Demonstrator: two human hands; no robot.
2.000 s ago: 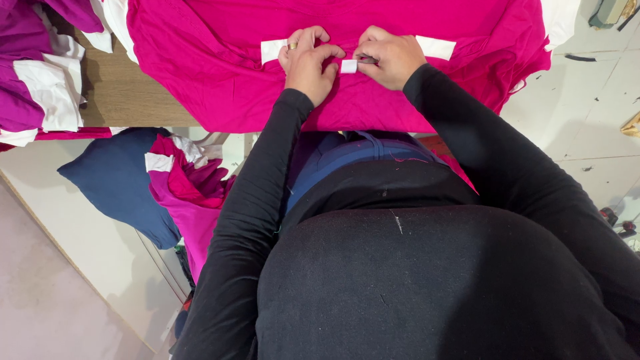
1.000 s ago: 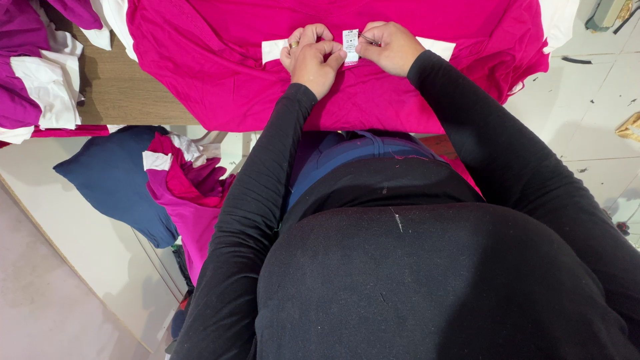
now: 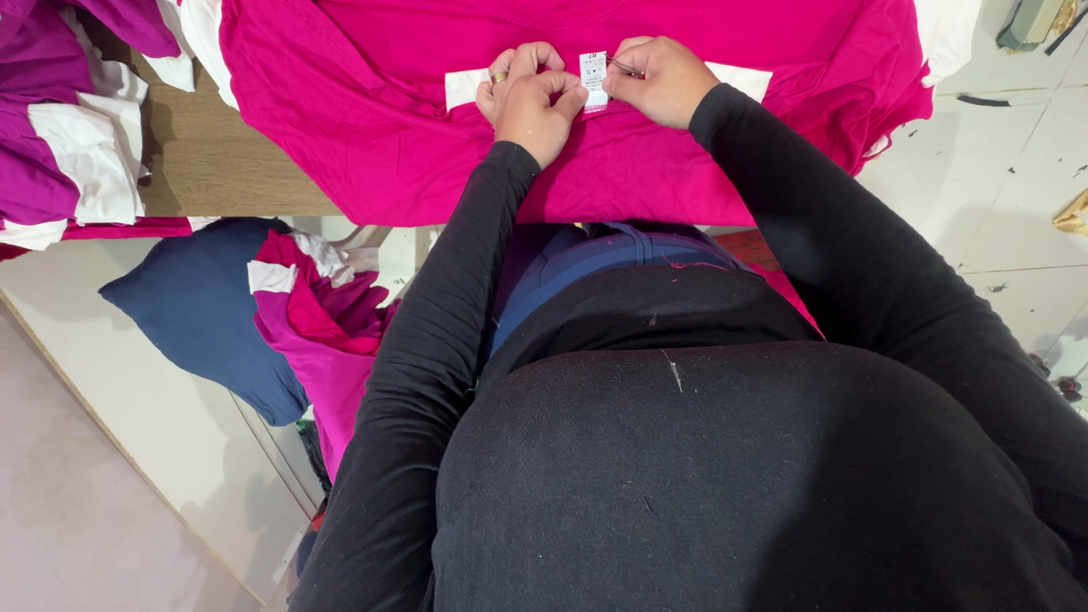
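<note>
A bright pink garment (image 3: 408, 161) is spread over the table in front of me. On it stands out a small white fabric label (image 3: 593, 81) that bears writing, with pink stitching at its near end. My left hand (image 3: 534, 98), with a ring on one finger, pinches the garment at the label's left edge. At the label's right side, my right hand (image 3: 659, 81) holds a small, thin dark metal tool (image 3: 626, 68), mostly hidden by its fingers; its kind is unclear. White strips (image 3: 739, 81) of fabric show beyond both hands.
Purple and white garments (image 3: 42, 127) lie on the wooden table (image 3: 221, 153) at the left. Below its edge are a navy cushion or cloth bundle (image 3: 204, 314) and pink cloth (image 3: 331, 340). Scraps lie on the tiled floor (image 3: 1003, 195) at the right.
Two seconds ago the label looked shorter, folded or partly covered between my hands; now more of its printed face shows. Both hands have stayed close beside it.
</note>
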